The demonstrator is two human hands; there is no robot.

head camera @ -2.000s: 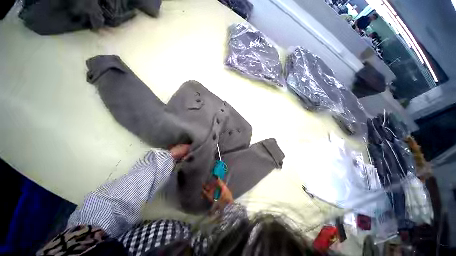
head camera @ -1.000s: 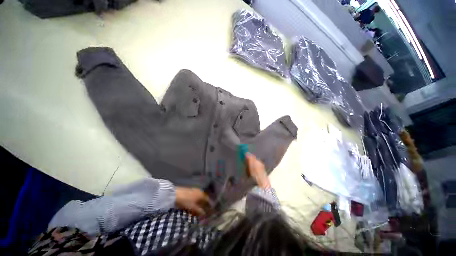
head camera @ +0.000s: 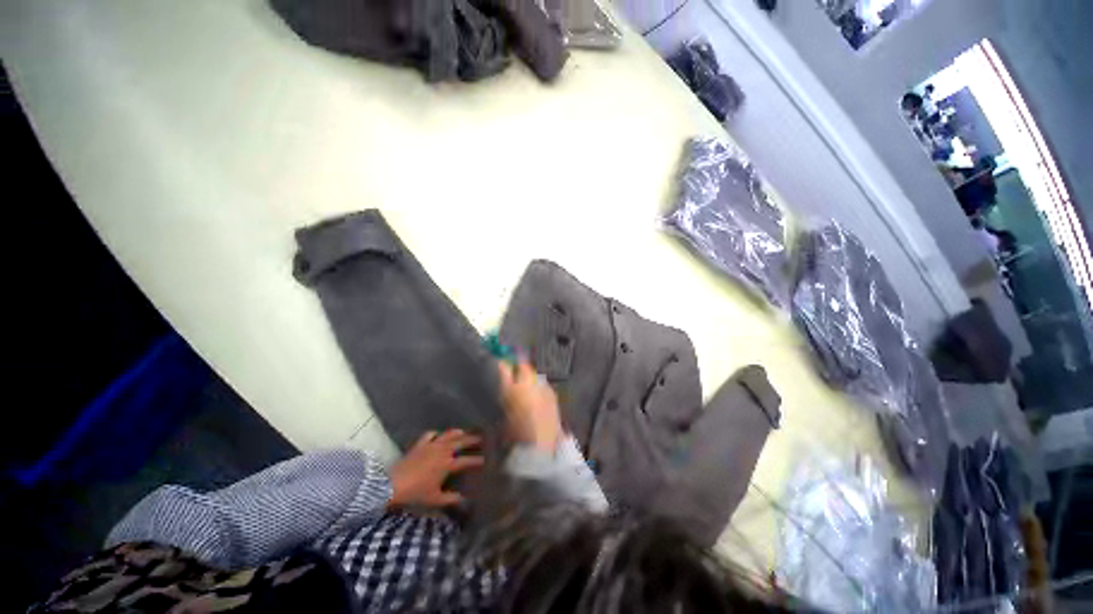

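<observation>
A dark grey jacket (head camera: pixel 647 390) lies front up on the table, its sleeves spread to both sides and its lower part near me. My left hand (head camera: pixel 436 469) lies with spread fingers on the jacket near the base of the left-hand sleeve (head camera: pixel 390 324). My right hand (head camera: pixel 529 405) is over the jacket between that sleeve and the chest, holding the teal air blow gun (head camera: pixel 497 348). The gun is blurred and mostly hidden by the fingers. Hair in front of the camera covers the jacket's near part.
The cream-white table (head camera: pixel 180 156) has a loose dark grey garment heap (head camera: pixel 444 36) at the far side. Bagged garments (head camera: pixel 731 210) lie along the far edge by the partition. Empty clear polybags (head camera: pixel 845 534) and dark garments with white strips (head camera: pixel 977 516) are at the right.
My right hand with the blow gun has moved left across the jacket. My left hand has opened out flat on the cloth. The view has shifted, so the table's things appear lower and further right.
</observation>
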